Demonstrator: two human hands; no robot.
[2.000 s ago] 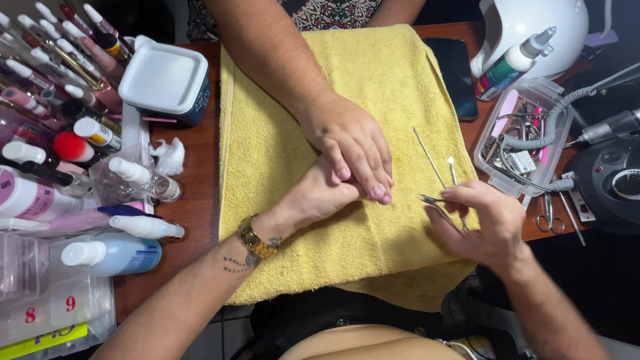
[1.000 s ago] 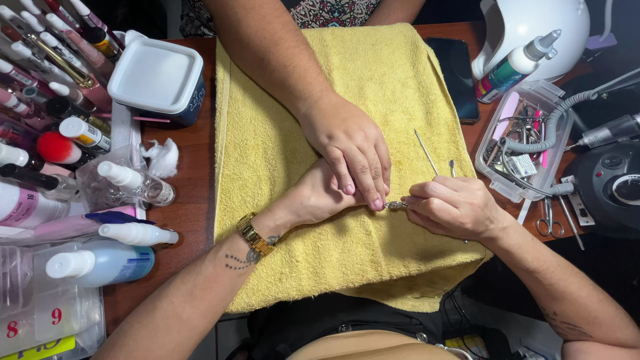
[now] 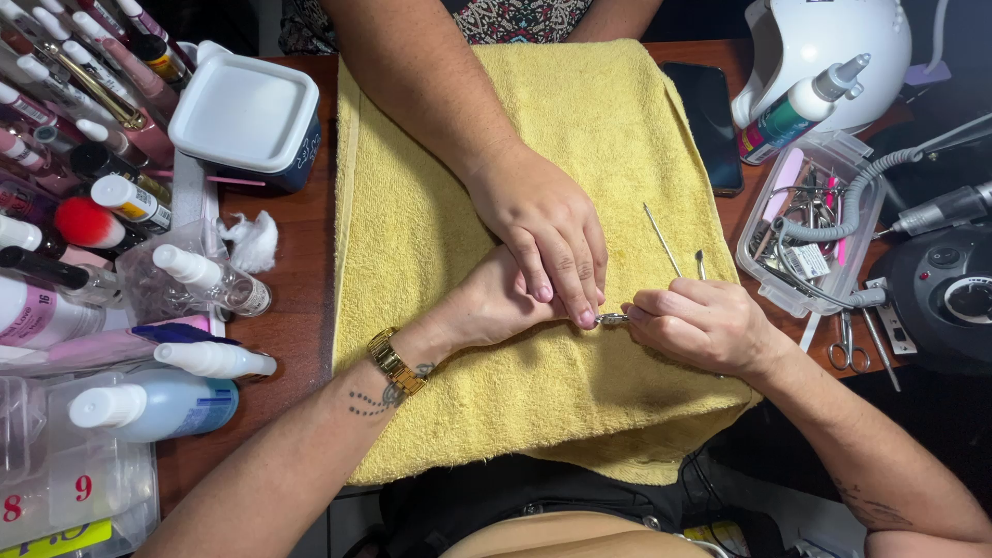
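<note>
My left hand (image 3: 492, 301), with a gold watch (image 3: 397, 362) at its wrist, lies under the other person's hand (image 3: 542, 225) and holds its fingers from below. My right hand (image 3: 697, 325) is closed around metal cuticle nippers (image 3: 614, 318), whose tip touches or nearly touches a fingertip of that person; their handles are mostly hidden in my fist. A thin metal tool (image 3: 661, 239) and a second slim tool with a dark tip (image 3: 700, 264) lie on the yellow towel (image 3: 496, 403), just beyond my right hand.
Polish bottles, a spray bottle (image 3: 167, 407) and a white-lidded tub (image 3: 244, 112) crowd the left side. At the right are a phone (image 3: 705, 124), a green-labelled bottle (image 3: 802, 108), a white lamp (image 3: 837, 46), a plastic box of tools (image 3: 748, 256), scissors (image 3: 846, 345) and a nail drill unit (image 3: 942, 287).
Two seconds ago my right hand held the nippers away from the other person's fingers, with its own fingers looser. It has moved left, closed tighter, and brought the nippers' tip to a fingertip.
</note>
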